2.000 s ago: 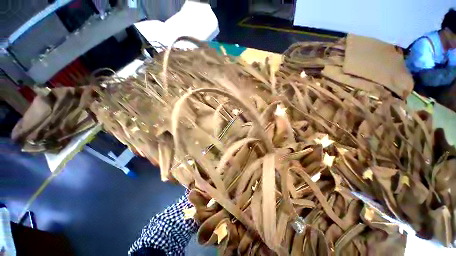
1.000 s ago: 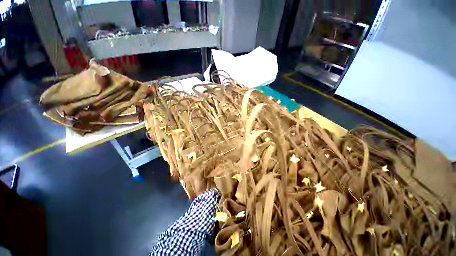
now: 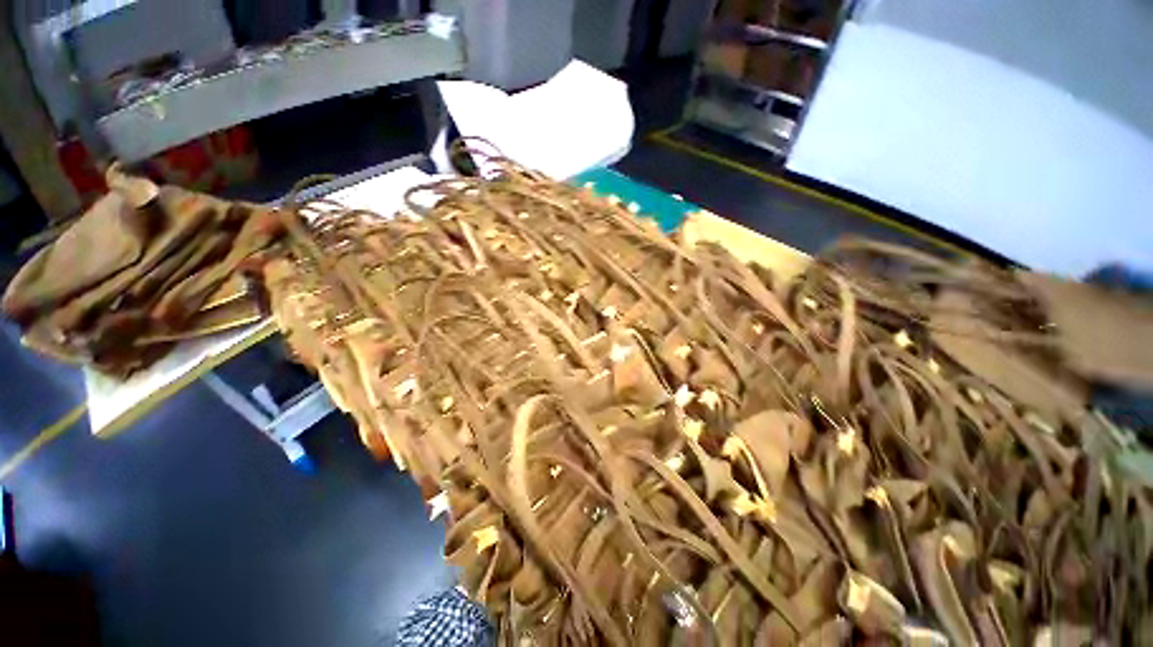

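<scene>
A large heap of brown tote bags fills the table in front of me, packed side by side with their long looped handles standing up. Many small pale yellow zipper end tabs show among them. A checked sleeve is at the bottom edge, against the heap's near left side. The hand of that arm does not show. My other hand is not in the picture either. No glue bottle can be made out.
A smaller pile of brown bags lies on a white table end at the left. White sheeting, a green mat and a tan board lie beyond the heap. A metal shelf stands at the back left.
The view has swung left, then slightly back right. The sleeve has dropped lower and shows less. The tall handle loops that stood up in the middle now lie lower.
</scene>
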